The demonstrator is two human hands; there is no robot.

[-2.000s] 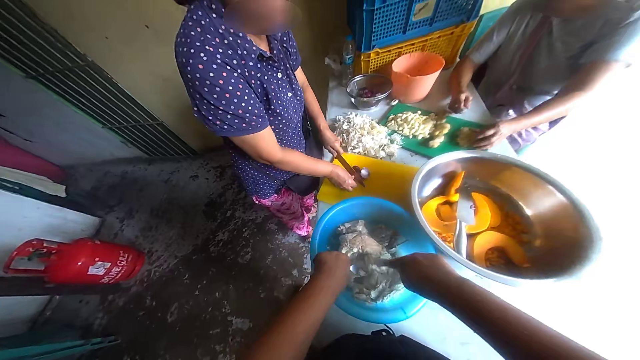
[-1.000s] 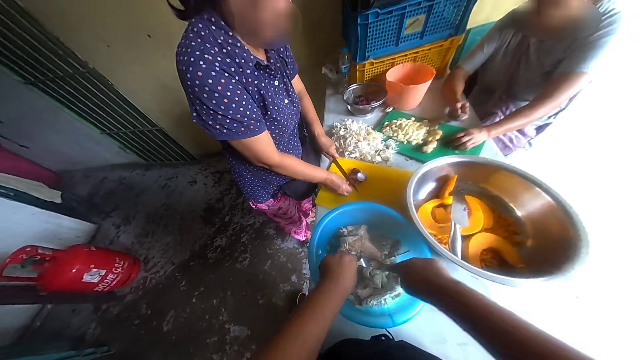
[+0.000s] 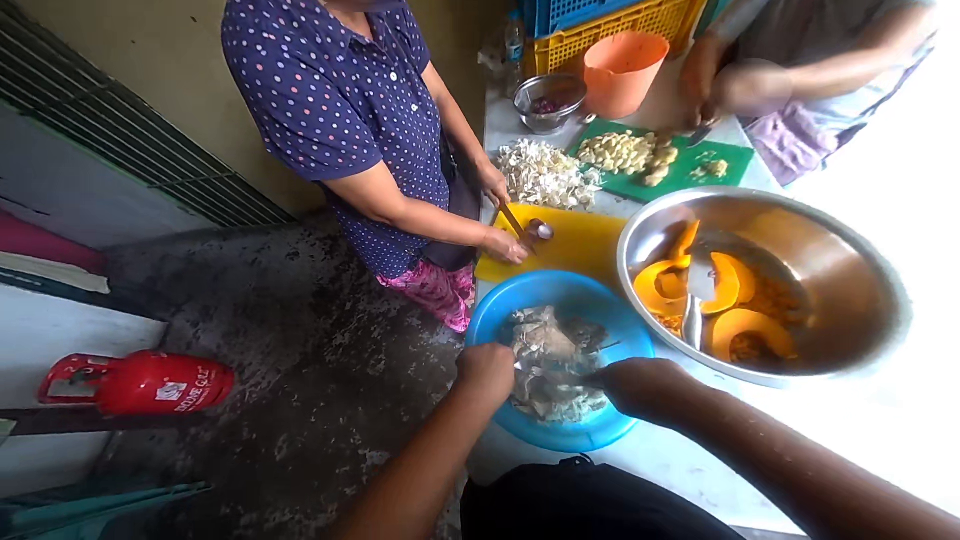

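Note:
A blue plastic basin (image 3: 491, 315) near the table edge holds pale, wet, greyish pieces (image 3: 555, 360), perhaps fish or meat. My left hand (image 3: 486, 371) is a closed fist at the basin's left side; what it grips is not clear. At the right side, my right hand (image 3: 641, 386) curls over the pieces, and its fingers are partly hidden. To the right stands a large steel bowl (image 3: 847, 300) with cut squash (image 3: 750, 334) and a cleaver (image 3: 696, 300) in it. A yellow cutting board (image 3: 577, 236) lies just beyond the basin.
Across the board a person (image 3: 390, 150) cuts a red onion (image 3: 541, 229) with a knife (image 3: 513, 219). Another person (image 3: 810, 75) works at a green board (image 3: 675, 172) with peeled pieces. Chopped white pieces (image 3: 544, 174), an orange bucket (image 3: 622, 75) and crates stand behind. A red gas cylinder (image 3: 161, 381) is at left.
My left hand has shifted from over the pieces to the basin's left side since a second ago. The person at the green board has moved a hand up off the board.

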